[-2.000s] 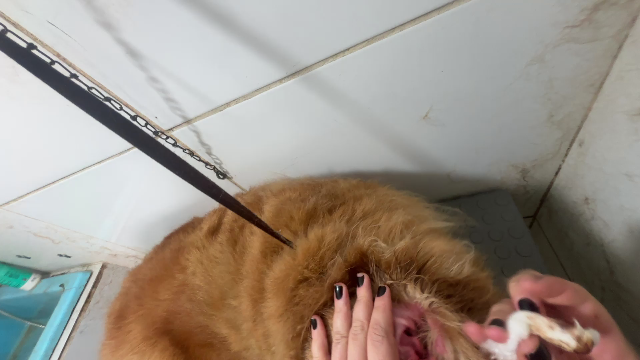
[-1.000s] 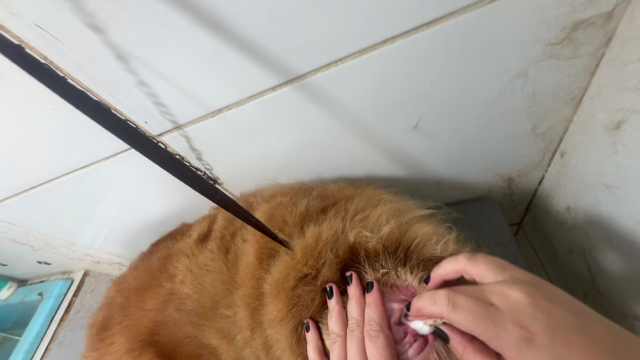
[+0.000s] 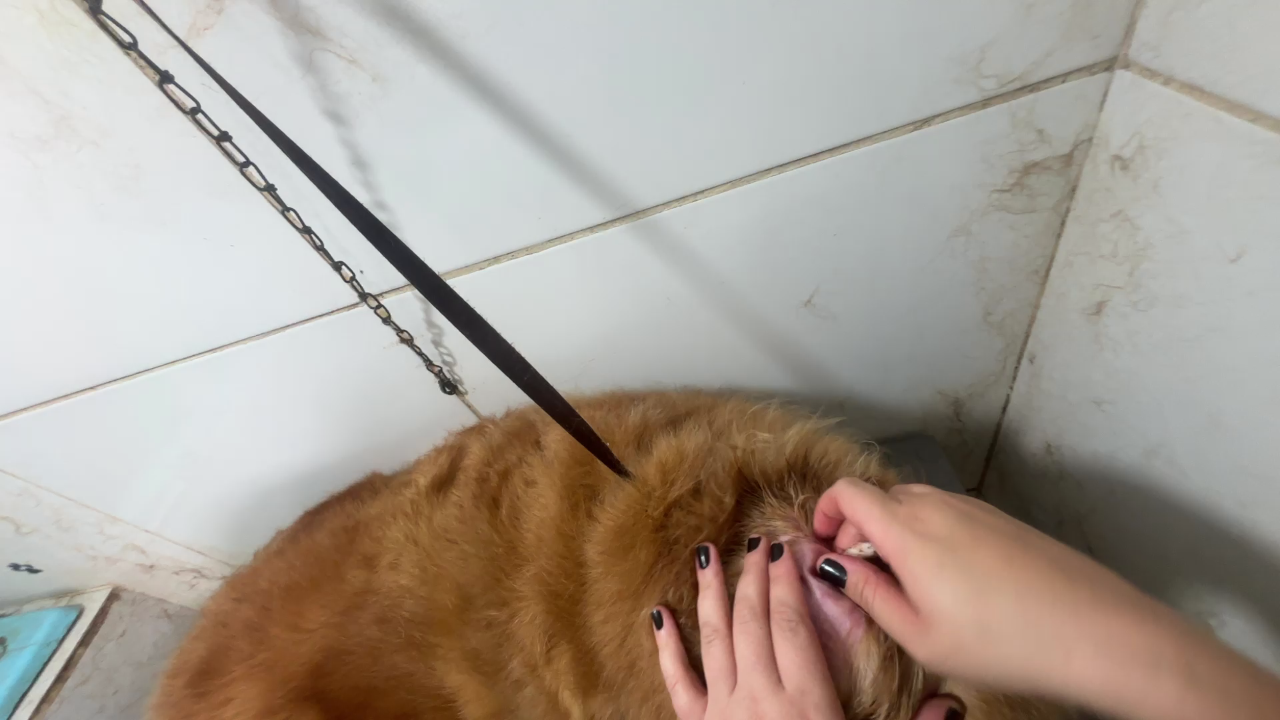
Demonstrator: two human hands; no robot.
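Observation:
A dog with golden-brown fur [image 3: 480,580] fills the lower middle of the head view, one ear folded back so its pink inner side [image 3: 835,615] shows. Flat against the fur at the ear's left edge lies my left hand [image 3: 750,640], with its fingers slightly spread. My right hand [image 3: 930,570] pinches a small white wad, probably cotton [image 3: 860,549], at the upper part of the ear; most of the wad is hidden by the fingers. From the upper left a dark strap [image 3: 440,290] runs down into the neck fur.
A metal chain [image 3: 290,215] hangs beside the strap in front of white tiled walls [image 3: 640,120], which meet in a corner at right. Behind the dog a grey surface [image 3: 915,460] shows. A light-blue object [image 3: 35,645] with a pale rim stands at lower left.
My right hand has moved left from beside the dog to its ear with the white wad, and now sits at the ear's upper part. My left hand stays by the ear. The view has shifted.

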